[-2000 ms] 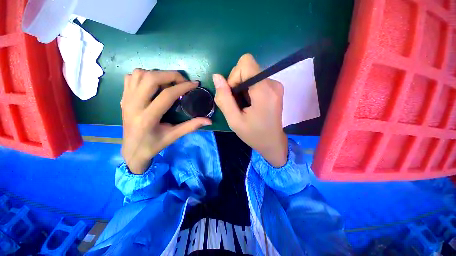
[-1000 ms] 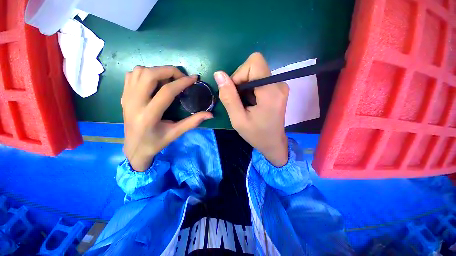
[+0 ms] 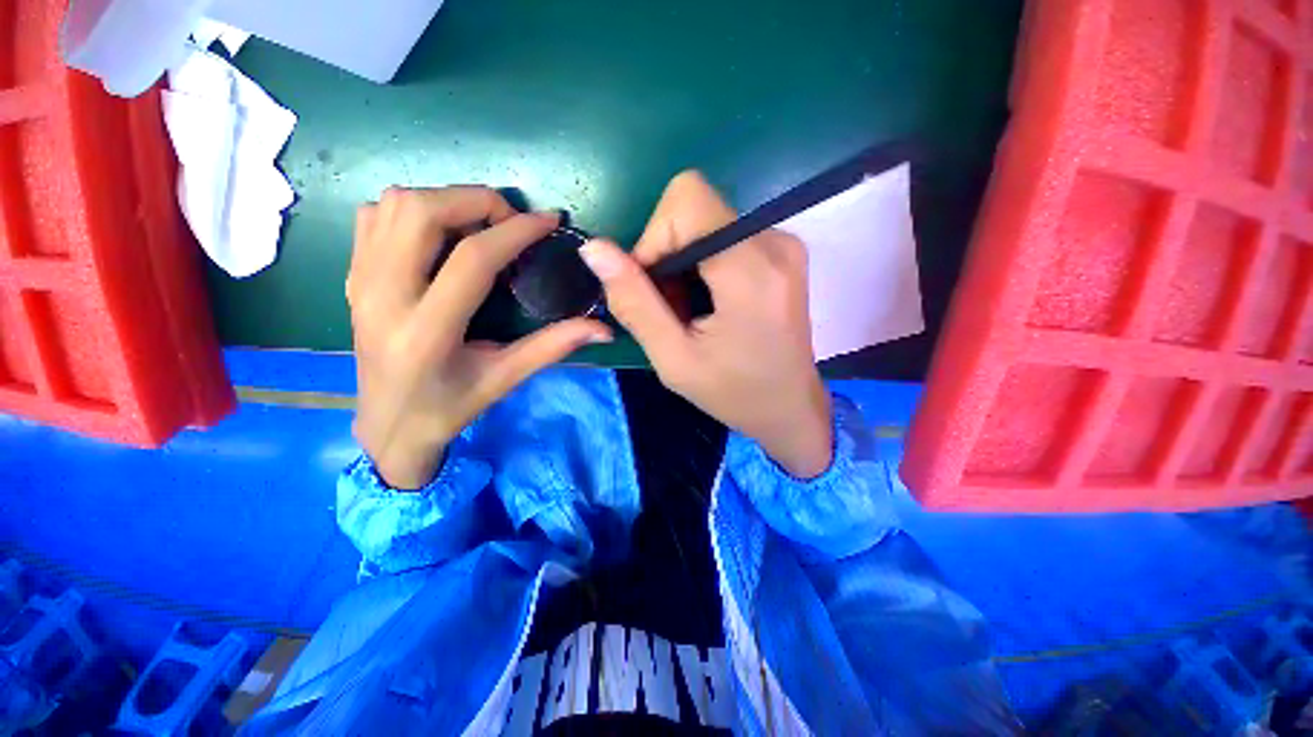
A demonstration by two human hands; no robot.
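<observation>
A small round dark disc with a shiny rim, perhaps a watch head (image 3: 550,279), sits low over the green bench top. My left hand (image 3: 439,310) holds it at its edge between thumb and fingers. My right hand (image 3: 727,317) grips a long black stick-like tool (image 3: 785,206) like a pen, its far end pointing up and right. The right thumb and fingertips are at the disc's right edge. The tool's working tip is hidden by the fingers, so I cannot tell if it touches the disc.
A white paper square (image 3: 864,267) lies right of my right hand. Crumpled white wipes (image 3: 231,166) and a translucent container (image 3: 324,29) are upper left. Red foam trays with square pockets stand left (image 3: 180,303) and right (image 3: 994,274). Blue stools (image 3: 180,684) show below.
My right hand has moved a little left, closer to the disc. The black tool has swung from nearly level to a steeper slant. My left hand still holds the disc.
</observation>
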